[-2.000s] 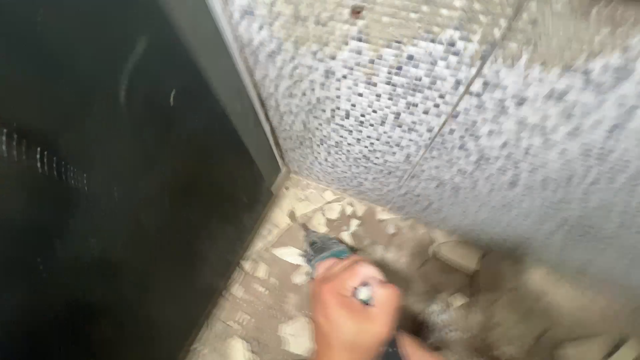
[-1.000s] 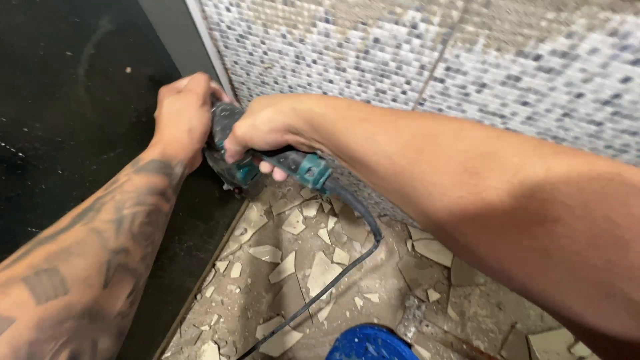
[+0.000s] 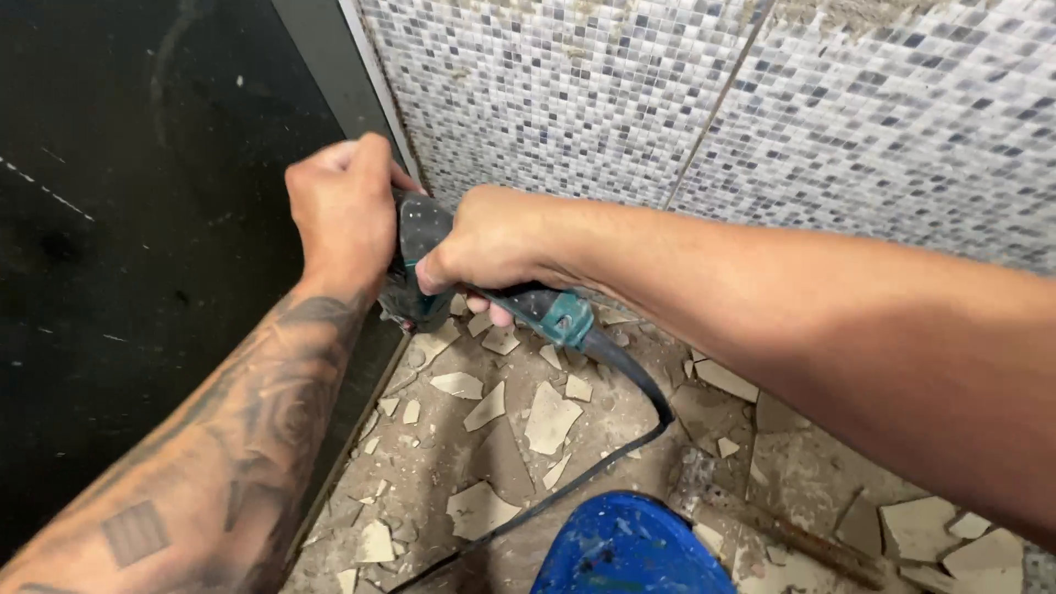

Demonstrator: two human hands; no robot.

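A teal and black corded power tool point(image 3: 429, 235) is at the corner between the dark panel and the mosaic-patterned wall. My right hand point(image 3: 487, 247) is wrapped around its body, near the end where the cord leaves. On the tool's far side, against the edge of the dark panel, my left hand point(image 3: 351, 202) is closed at its front part; the fingers are mostly hidden. The working end of the tool is out of sight behind my hands. Its black cord point(image 3: 639, 379) bends down and runs across the floor.
Broken tile pieces point(image 3: 551, 417) litter the dusty floor. A blue plastic object point(image 3: 631, 549), spattered with paint or mortar, is at the bottom edge. The dark panel point(image 3: 148, 247) fills the left side, and the mosaic-patterned wall point(image 3: 561, 99) rises behind, with rough patches near its top.
Two seconds ago one hand held the tool low over the floor debris. One second ago both hands were on it at the panel's edge, much as now.
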